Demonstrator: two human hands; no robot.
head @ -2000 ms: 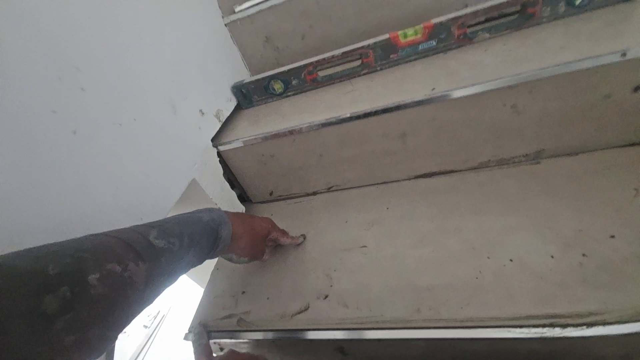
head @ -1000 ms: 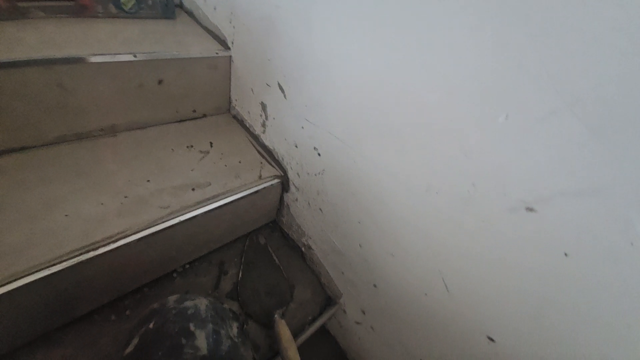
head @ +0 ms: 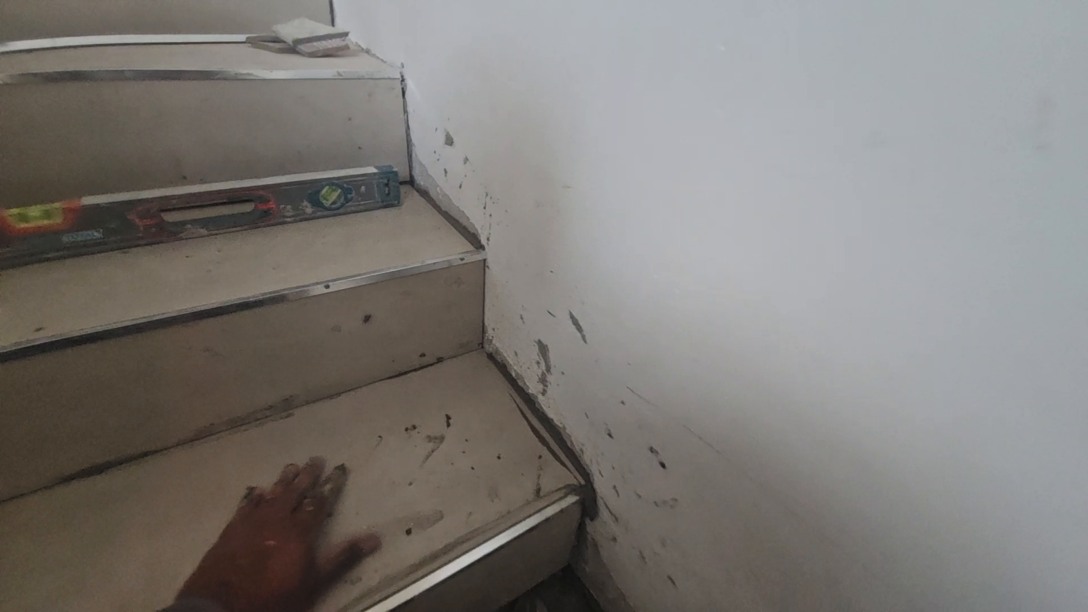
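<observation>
My left hand (head: 272, 544) is palm down over the lowest full stair tread (head: 399, 425), at the lower left of the view. Its fingers are spread and it holds nothing; slight blur hides whether the palm touches the tile. Brown spots and smears of mortar lie on the tread to the right of the fingers. A spirit level (head: 212, 212) with a blue end cap rests on the tread above, against the riser. Bright metal nosing strips (head: 501, 540) edge the steps. My right hand is out of view.
A white wall (head: 765, 255) with chips and mortar specks borders the stairs on the right. Dark, rough joints run along its foot. Small tile offcuts (head: 310, 38) lie on a higher step near the wall.
The view has swung far to the right since two seconds ago. My left hand, then touching the tread near its left end with a finger, is now spread over the tread nearer the right wall.
</observation>
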